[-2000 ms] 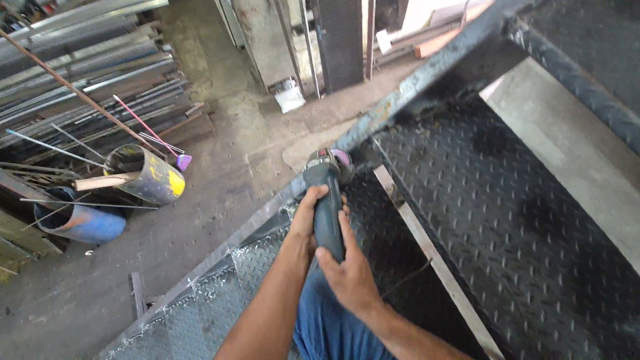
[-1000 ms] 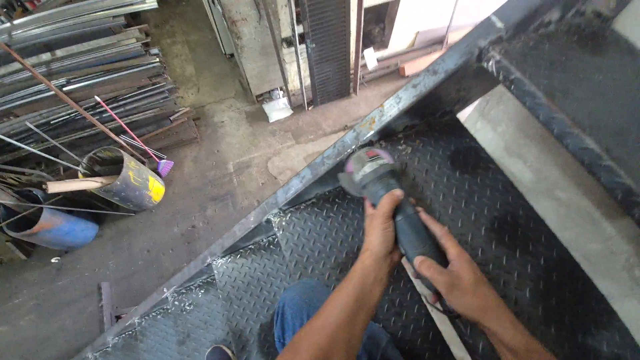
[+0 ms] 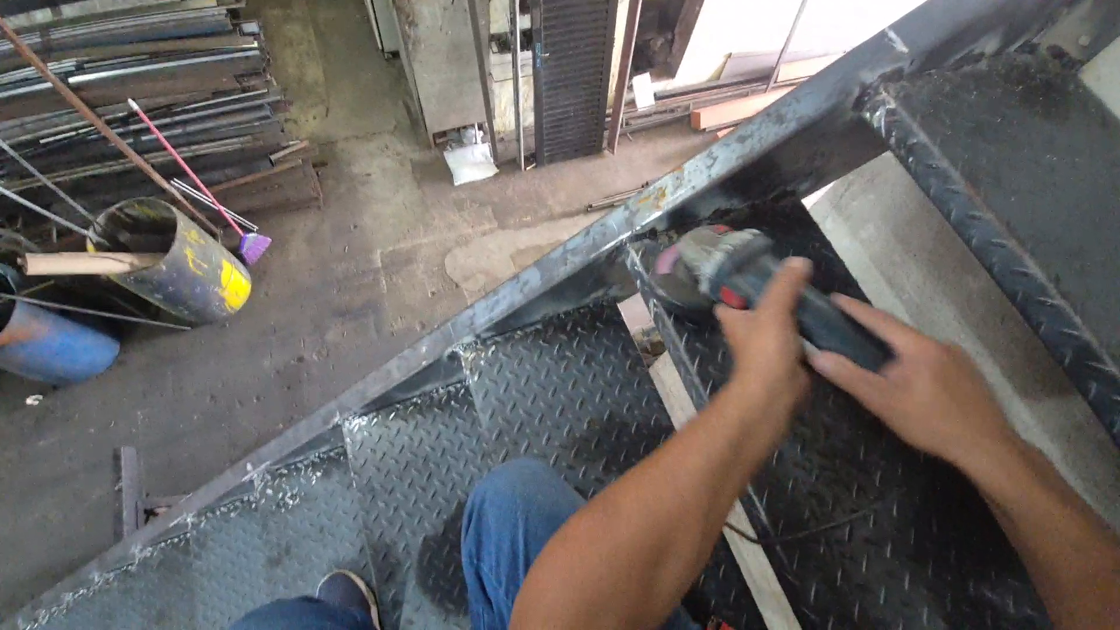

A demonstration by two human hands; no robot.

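Note:
Both of my hands hold an angle grinder [image 3: 787, 302] right of centre. My left hand [image 3: 766, 337] grips its front body just behind the metal gear head, and my right hand [image 3: 919, 376] is closed round the rear of the dark housing. The grinder's disc, partly blurred, lies close to the corner where a checker-plate stair tread [image 3: 857, 490] meets the steel stringer [image 3: 525, 289]. Whether the disc touches the metal I cannot tell. A power cord [image 3: 814, 532] trails over the tread below my wrists.
More checker-plate treads [image 3: 560, 376] descend to the lower left, where my knee and shoe are. Beyond the stringer, the floor lies lower, with a paint-marked drum [image 3: 188, 262], a blue drum [image 3: 61, 341], a purple broom [image 3: 254, 248] and stacked metal bars [image 3: 166, 96]. A higher tread [image 3: 1015, 175] rises at right.
The grinder has moved from the stringer's edge to the inner corner by the tread, and its body now slants down to the right. Both hands have stayed on it.

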